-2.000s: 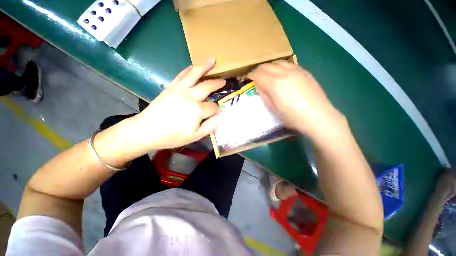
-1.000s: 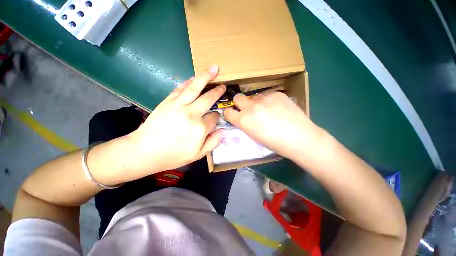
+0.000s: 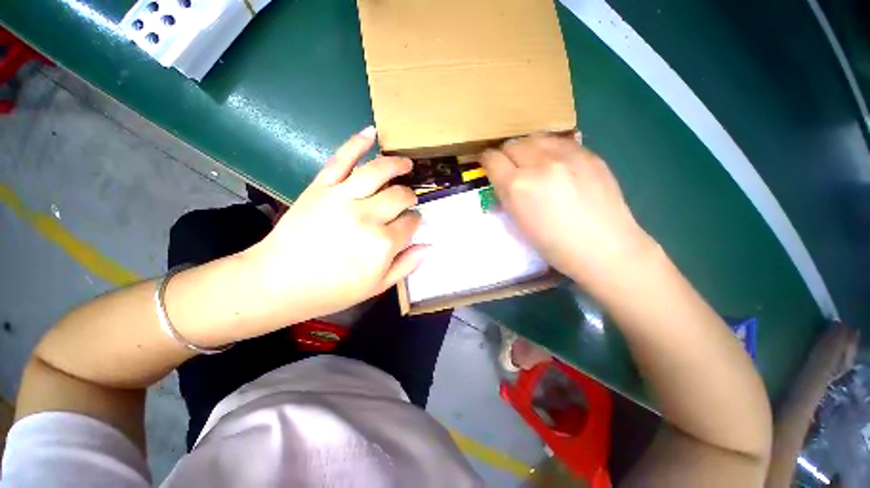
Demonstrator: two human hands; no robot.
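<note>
A small tan carton (image 3: pixel 467 71) lies on the green bench edge with its lid folded open away from me. Inside it show a white sheet or pouch (image 3: pixel 467 246), black items (image 3: pixel 436 172) and yellow and green bits. My left hand (image 3: pixel 339 229) rests on the carton's left side, its fingers spread over the rim and the contents. My right hand (image 3: pixel 563 195) is over the carton's right side with curled fingertips at the back inner edge by the yellow bit. What these fingertips hold is hidden.
A white perforated strip (image 3: pixel 196 33) with dark holes and a band lies at the bench's upper left. A blue bin (image 3: pixel 744 335) is at the right, beside another person's arm (image 3: pixel 811 396) and clear plastic (image 3: pixel 844 429). A red stool (image 3: pixel 563 415) stands on the floor below.
My right hand has moved from the middle of the contents to the carton's back right. The white sheet is more exposed and a green bit shows. My left hand stays at the left side.
</note>
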